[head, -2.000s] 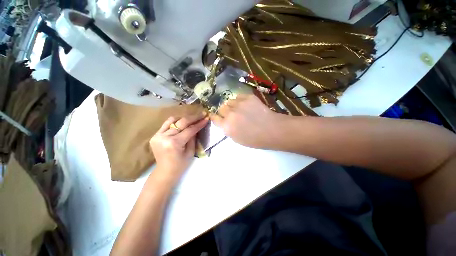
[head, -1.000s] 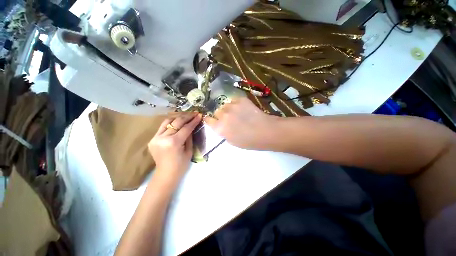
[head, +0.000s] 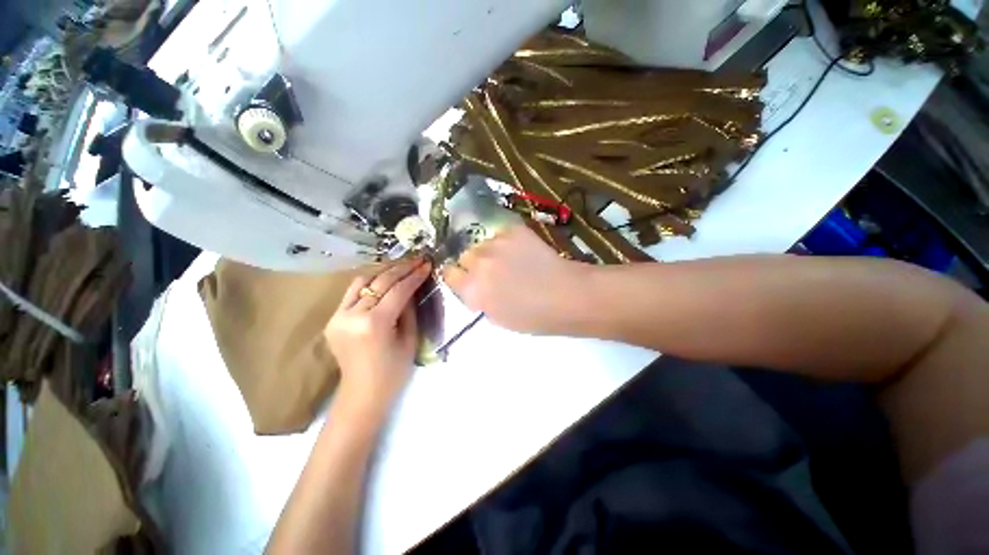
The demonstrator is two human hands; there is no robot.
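A tan-brown fabric panel (head: 271,341) lies on the table, its upper right edge under the white sewing machine head (head: 358,98). My left hand (head: 374,314), with a ring, presses on the panel's right edge, fingertips close to the presser foot (head: 425,252). My right hand (head: 504,280) is curled right of the foot, its fingertips almost touching the left ones. What its fingers pinch is hidden. A small cream disc (head: 412,230) sits just above the fingertips. A thin dark strip end (head: 461,334) shows below the hands; I cannot tell if it is the zipper.
A fan of brown zippers (head: 618,141) lies right of the needle, with red thread snips (head: 542,204) on it. A black cable (head: 775,136) crosses the table. Stacked tan panels (head: 67,477) and a tied brown bundle (head: 60,282) are at left. A blue bin (head: 857,241) is below right.
The camera view has shifted slightly, so the machine and zippers sit differently in the picture. Both hands stay at the presser foot in nearly the same pose.
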